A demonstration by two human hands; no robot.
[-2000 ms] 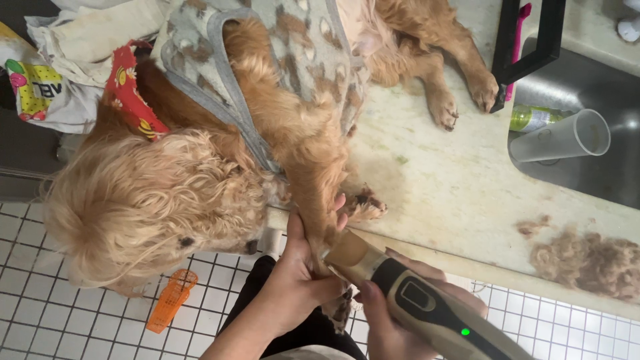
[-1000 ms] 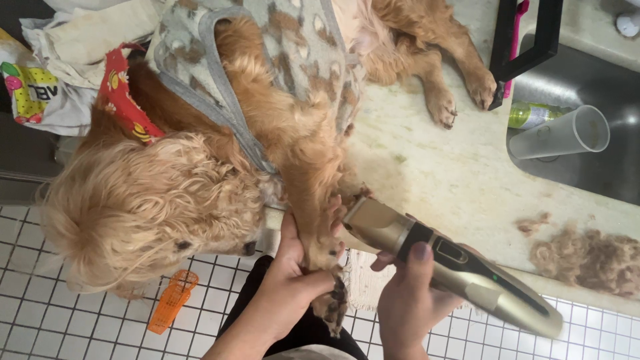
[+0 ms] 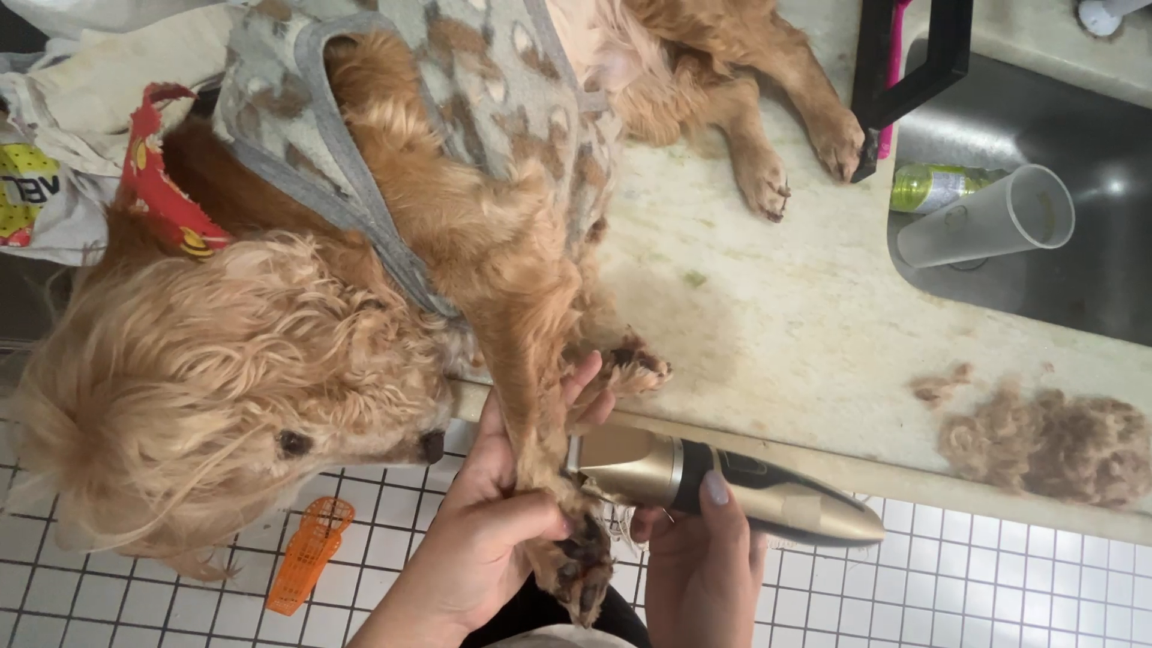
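Observation:
A curly golden-brown dog [image 3: 243,360] in a patterned fleece garment [image 3: 468,81] and a red neckband [image 3: 166,180] lies on its side on a marble counter. My left hand [image 3: 495,522] grips its front leg [image 3: 540,432] near the paw, thumb by the dark pads and fingertips showing behind the leg. My right hand [image 3: 706,549] holds a gold and black cordless hair clipper [image 3: 738,481], its blade end against the fur just above that paw. The other front paw [image 3: 639,364] rests at the counter's edge, close to my left fingertips.
Cut fur [image 3: 1048,441] is heaped on the counter [image 3: 765,315] at right. A steel sink [image 3: 1107,270] holds a frosted plastic cup [image 3: 985,220] and a green bottle [image 3: 945,187]. A black frame [image 3: 936,90] stands beside it. An orange plastic object [image 3: 310,553] is at lower left, over white floor tiles.
The clipper moved off the lower leg, then came back against it, its body now lying more level. My left hand has kept its hold on the leg.

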